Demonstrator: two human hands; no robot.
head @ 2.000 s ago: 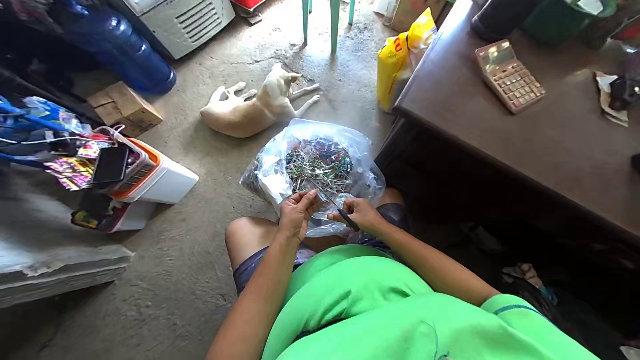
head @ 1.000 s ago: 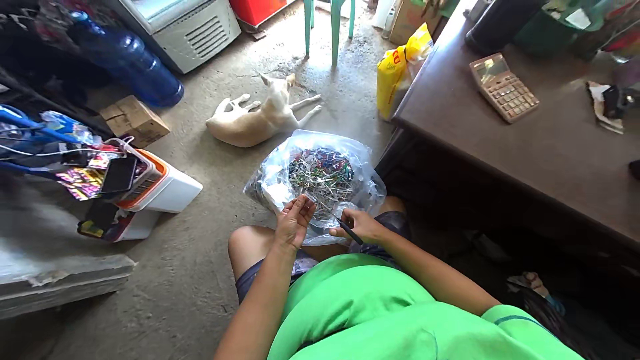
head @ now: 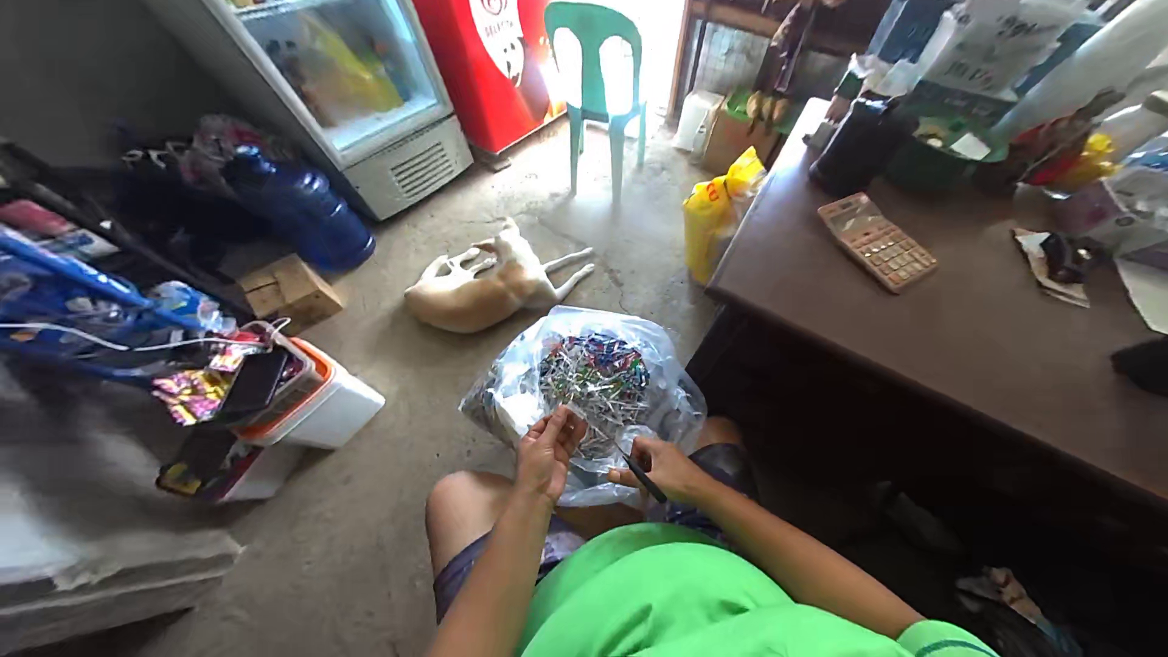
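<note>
A clear plastic bag stands open in front of my knees, filled with small shredded-looking strips in silver, blue, red and green. My left hand is over the bag's near edge, thumb and fingertips pinched together; whatever lies between them is too small to make out. Just to its right, my right hand grips a dark-handled cutting tool, seemingly scissors, with its tip pointing up and left towards the bag's contents. The tool's blades are hard to see.
Beyond the bag a tan and white dog lies on the concrete floor. A brown table with a calculator is at the right, a yellow bag beside it. White bins and a cardboard box stand left; a green plastic chair is ahead.
The view has tilted up, showing more of the fridge and chair. Both hands stay near the bag's near edge, the dark-handled tool still in my right hand.
</note>
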